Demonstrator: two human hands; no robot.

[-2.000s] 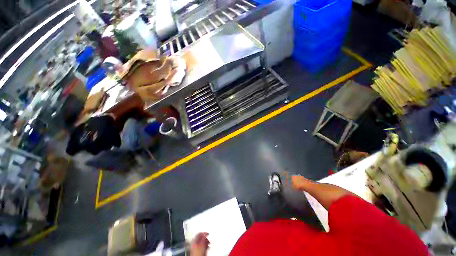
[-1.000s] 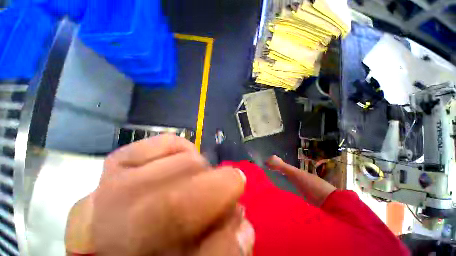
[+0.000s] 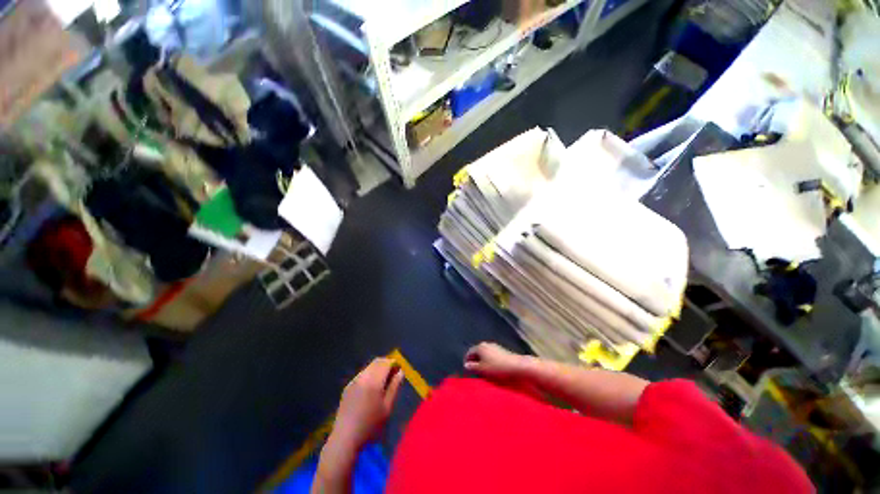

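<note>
My left hand (image 3: 369,397) is in front of my body at the lower middle, bare, with its fingers loosely curled. No object shows in it. My right hand (image 3: 494,360) is a little to the right, bare, with its fingers curled; I cannot tell if it holds anything. Nearest in front is a large stack of pale panels with yellow edges (image 3: 579,256), just beyond my right forearm. Neither hand touches the stack.
A white metal shelf (image 3: 381,72) stands ahead. A dark table with pale sheets (image 3: 762,198) is at the right. Cluttered dark and tan material (image 3: 154,207) and a grey grid-like crate (image 3: 292,278) are at the left. Blue plastic (image 3: 352,473) shows at the bottom edge.
The view has swung right, past the blue bins and stool, to the yellow-edged stack, now nearer. My left hand has dropped from close before the camera to the lower middle.
</note>
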